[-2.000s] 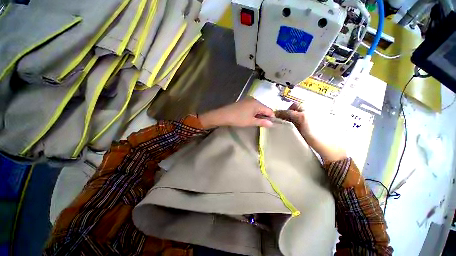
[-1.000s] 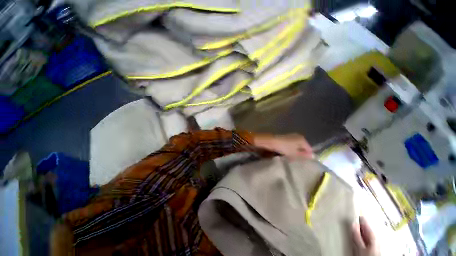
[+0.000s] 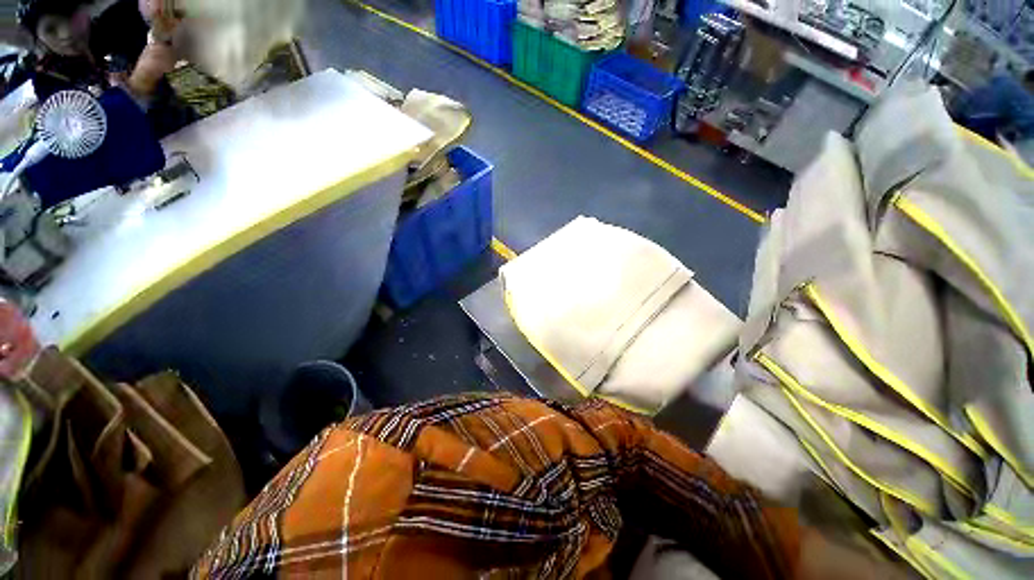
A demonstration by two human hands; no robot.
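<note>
My left sleeve runs across the bottom towards the lower right. A dim brownish patch past its cuff, at the bottom edge, looks like my left wrist or hand; its fingers cannot be made out. My right hand is out of the picture. The heap of beige-grey pieces with yellow bound edges fills the right side, beyond my left arm. Another beige piece with a yellow edge lies flat and folded on a low support in the middle. The piece at the machine and the machine head are not in view.
A white table with a yellow edge stands upper left. A person and a small fan are beyond it. Another person's hand is at the left edge by brown fabric. A blue bin and round bin stand on the floor.
The view has swung far to the left. The machine, the piece under my hands and my right hand have left the picture; the heap now shows at the right.
</note>
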